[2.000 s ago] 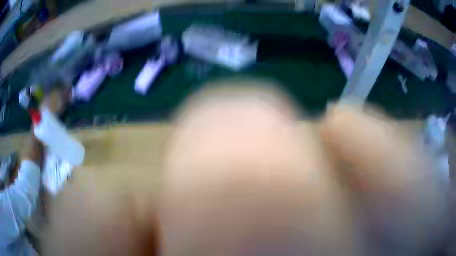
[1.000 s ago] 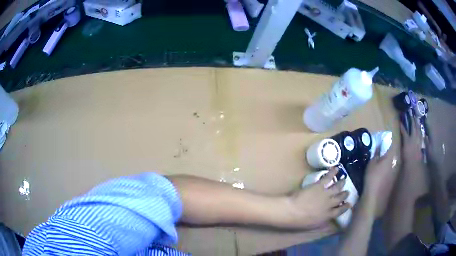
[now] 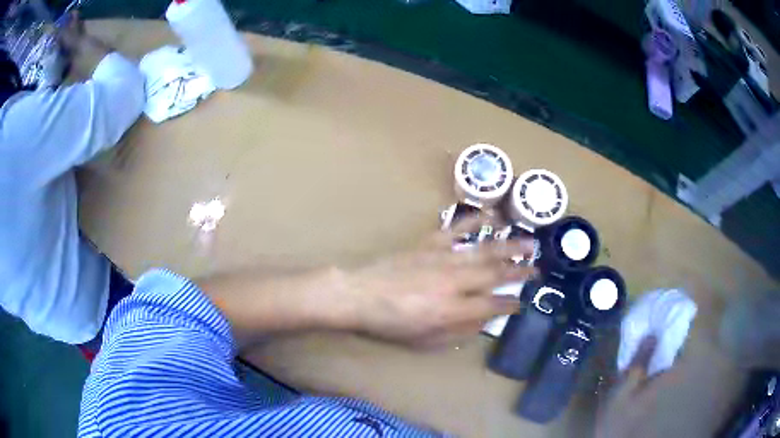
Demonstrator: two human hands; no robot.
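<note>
Two white mini fans (image 3: pixel 539 198) and two black mini fans (image 3: pixel 551 368) lie side by side on the brown bench, heads towards the belt. My left hand (image 3: pixel 410 291), in a blue-striped sleeve, reaches from the left with spread, blurred fingers over the white fans' handles and the edge of the nearer black fan. Its palm side is hidden, so a grip cannot be made out. My right hand (image 3: pixel 635 381), blurred at the lower right, is closed on a crumpled white wiping cloth (image 3: pixel 663 325) beside the outer black fan.
A neighbouring worker in a pale sleeve (image 3: pixel 38 197) sits at the left. Near them are a white squeeze bottle (image 3: pixel 214 43) and a white cloth (image 3: pixel 174 84). The dark green belt (image 3: pixel 547 68) curves behind, with a lilac fan (image 3: pixel 658 75) and a metal upright (image 3: pixel 740 171).
The view has swung left and down. The white fans now lie alongside the black ones, both heads uncovered. My left hand has moved up onto their handles. The labelled bottle has left the view.
</note>
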